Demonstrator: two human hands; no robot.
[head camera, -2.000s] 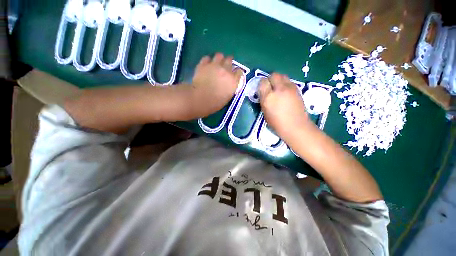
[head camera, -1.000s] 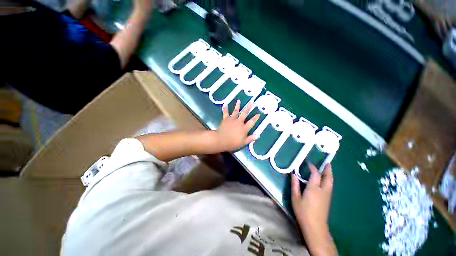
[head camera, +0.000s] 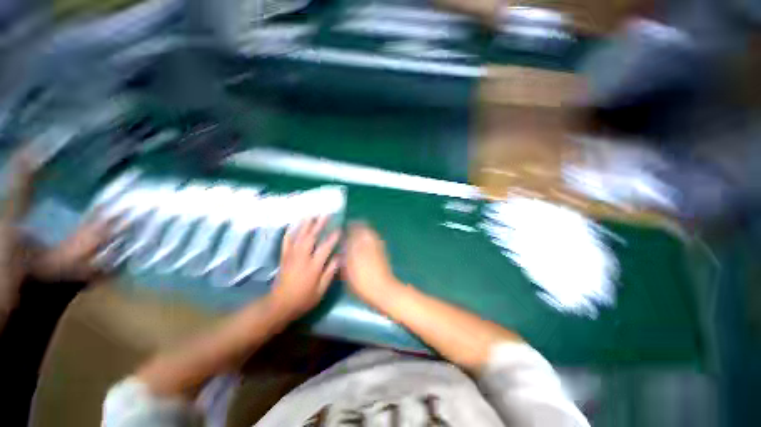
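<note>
The frame is strongly motion-blurred. A row of white looped plastic housings (head camera: 200, 221) lies side by side on the green surface at the left. My left hand (head camera: 304, 263) lies over the right end of the row with its fingers spread. My right hand (head camera: 365, 260) is close beside it, at the row's right end; its fingers are blurred and I cannot tell if they hold anything. A loose heap of small white inserts (head camera: 555, 254) lies on the green surface at the right, with a few stray pieces to its left.
Another person's hand (head camera: 75, 250) reaches to the row's left end. An open cardboard carton (head camera: 100, 350) stands at the lower left. A brown board (head camera: 521, 125) with blurred white parts is at the upper right. A white strip (head camera: 359, 173) runs behind the row.
The view has swung and blurred. The housings now lie in one row further left, and both my hands are together at its right end. Another person's hand is now at the left end.
</note>
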